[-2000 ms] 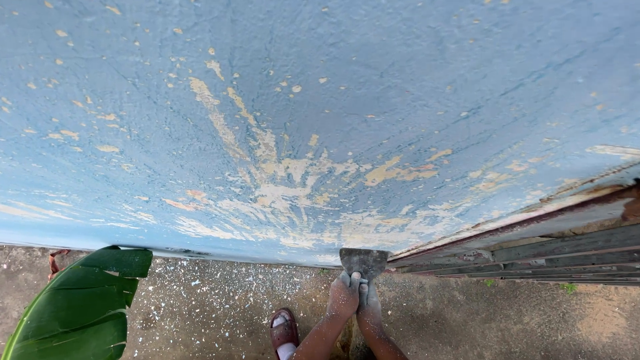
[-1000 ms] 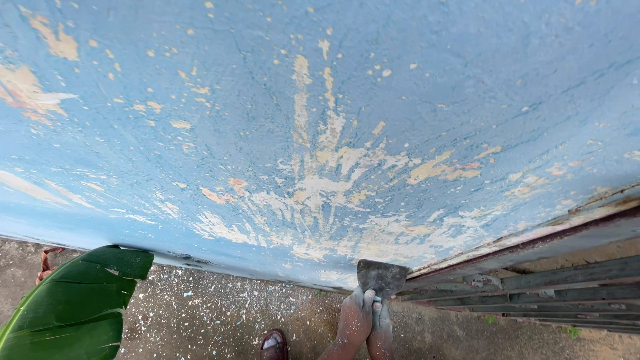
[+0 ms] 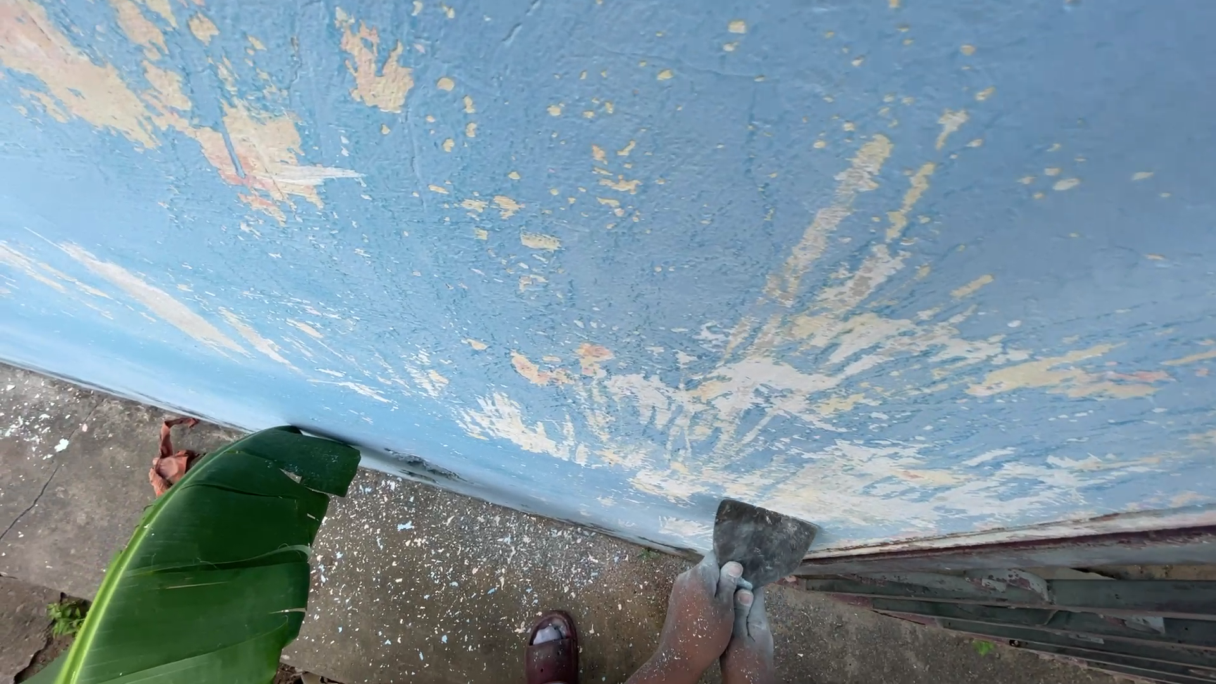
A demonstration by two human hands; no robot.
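Observation:
A wide metal paint scraper point(image 3: 763, 543) points up at the blue painted wall point(image 3: 570, 237), its blade close to the wall's lower part by the right corner; whether it touches is unclear. My left hand point(image 3: 701, 603) and my right hand point(image 3: 750, 622), both dusty with pale powder, are closed together around the scraper's handle, which their fingers hide. Around and above the blade, scraped streaks point(image 3: 769, 380) show cream and whitish layers under the blue. A larger bare patch point(image 3: 256, 152) lies at the upper left.
Paint flakes cover the concrete ground point(image 3: 427, 589). A big green banana leaf point(image 3: 209, 560) juts in at lower left, with a dry brown leaf point(image 3: 171, 465) behind it. My sandaled foot point(image 3: 552, 648) stands near the bottom. Grey louvre slats point(image 3: 1092, 594) sit at the right.
The view has swung left, bringing more of the wall's left part into sight. Both hands stay on the scraper near the wall's lower part.

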